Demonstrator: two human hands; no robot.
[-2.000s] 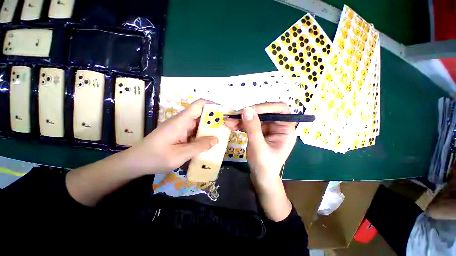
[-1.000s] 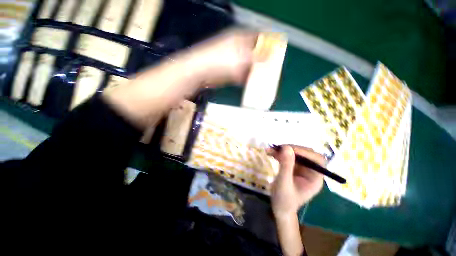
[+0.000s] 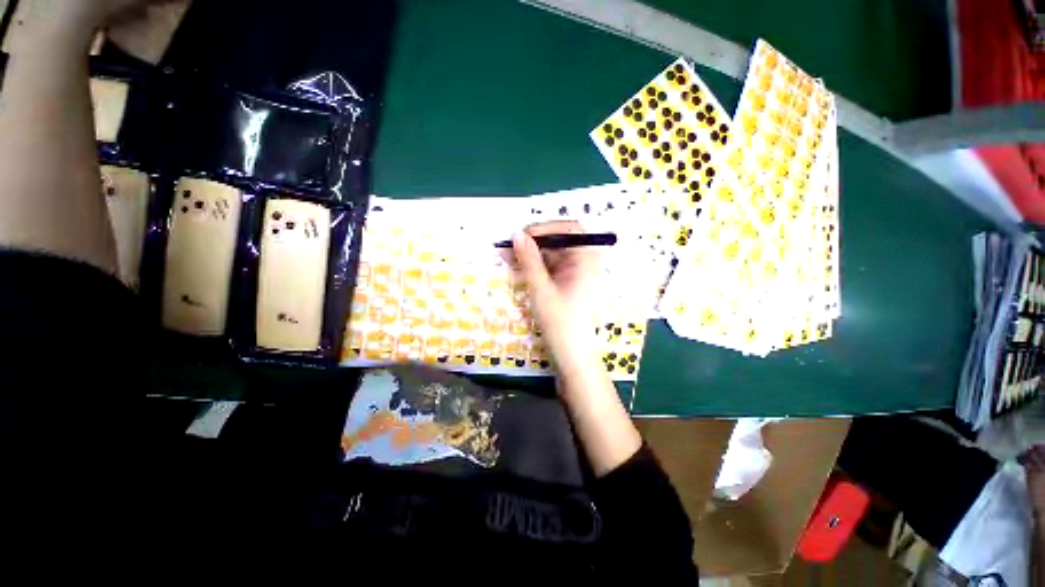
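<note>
My right hand (image 3: 555, 266) holds the thin black tweezers (image 3: 573, 241) over the sticker sheet in use (image 3: 418, 287), which has orange-yellow patches and dark dots. My left hand (image 3: 128, 21) is at the top left edge, partly cut off, over the glossy black blister tray (image 3: 350, 247); whether it holds anything cannot be told. Cream-gold phone back shells lie in the tray's pockets, one upright nearest the sheet (image 3: 291, 275) and one beside it (image 3: 201, 258). My left forearm hides the tray's left part. A sideways pocket shows empty and shiny.
Spare sticker sheets (image 3: 762, 218) lie fanned on the green bench (image 3: 905, 287), with a black-dot sticker sheet (image 3: 659, 126) partly under them. An open carton (image 3: 779, 527) holding crumpled white material (image 3: 745, 461) and a red stool (image 3: 839, 516) are below. Part of a person (image 3: 997, 527) shows at lower right.
My left hand carried the cream-gold slab away from in front of me and is now at the top left over the tray. My right hand with the tweezers moved left over the sheet. The view also shifted.
</note>
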